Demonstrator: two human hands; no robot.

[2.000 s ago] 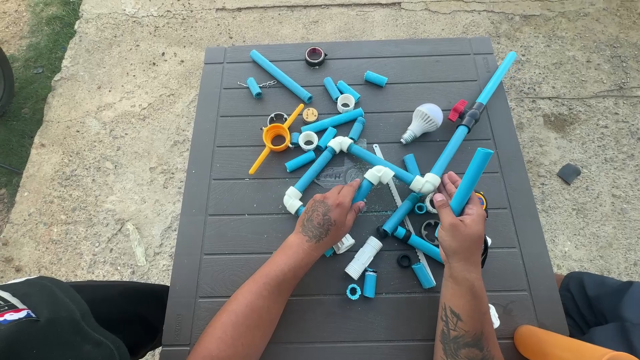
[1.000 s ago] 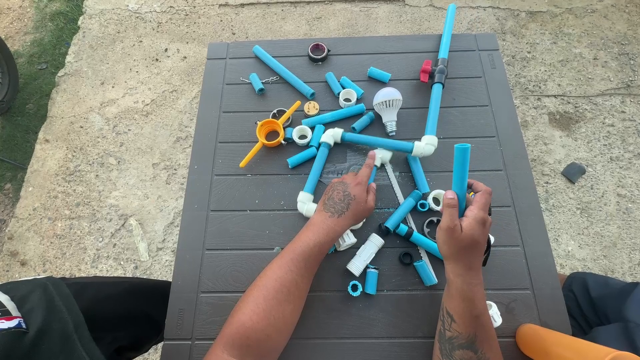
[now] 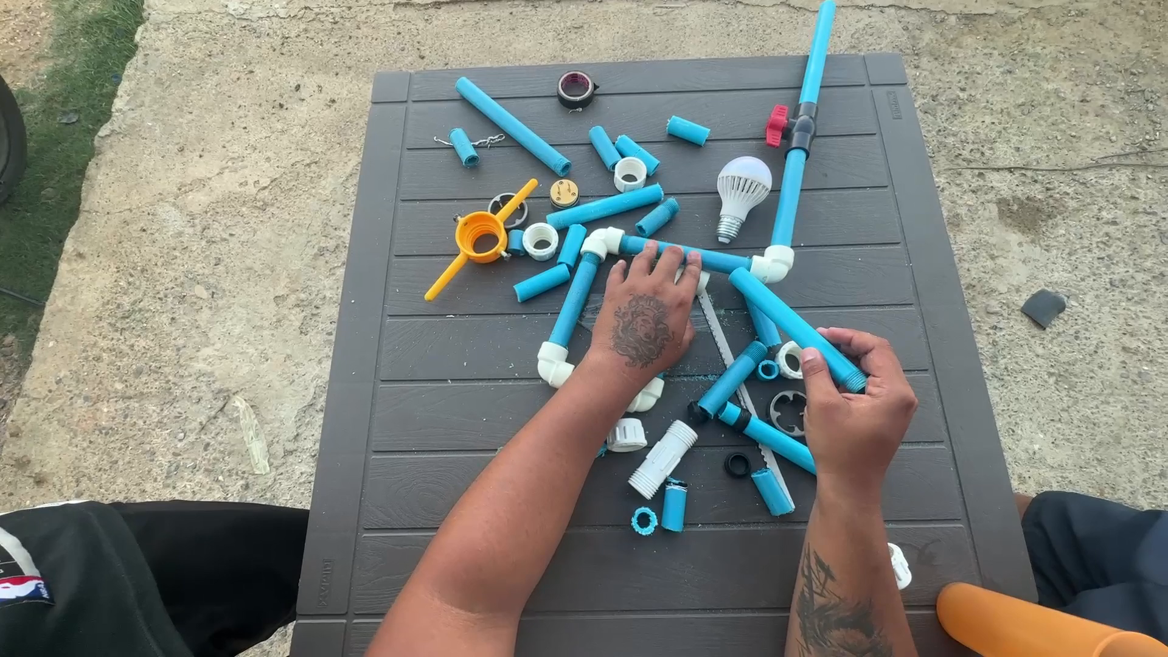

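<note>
My right hand (image 3: 853, 401) grips a blue plastic pipe (image 3: 789, 319) near its threaded end; the pipe slants up and to the left. My left hand (image 3: 650, 310) lies over the joined pipe frame, fingertips at its upper blue pipe (image 3: 721, 259) and beside a partly covered white fitting; whether it grips anything is hidden. White elbow fittings (image 3: 602, 242) join the frame's pipes. From the right elbow (image 3: 772, 263) a pipe runs up to a black valve (image 3: 803, 128) with a red handle (image 3: 776, 125). A hacksaw blade (image 3: 721, 338) lies right of my left hand.
Around the frame lie an LED bulb (image 3: 744, 187), an orange pipe-threading tool (image 3: 481, 237), black tape (image 3: 576, 88), a white threaded fitting (image 3: 663, 459) and several cut blue pipes (image 3: 514, 125). An orange pipe (image 3: 1040, 620) is at the table's lower right corner. People's legs flank the table.
The frame has turned, its valve pipe swinging from a rightward slant to nearly upright. The pipe in my right hand, upright one second ago, now tilts left. My left hand has shifted up along the frame.
</note>
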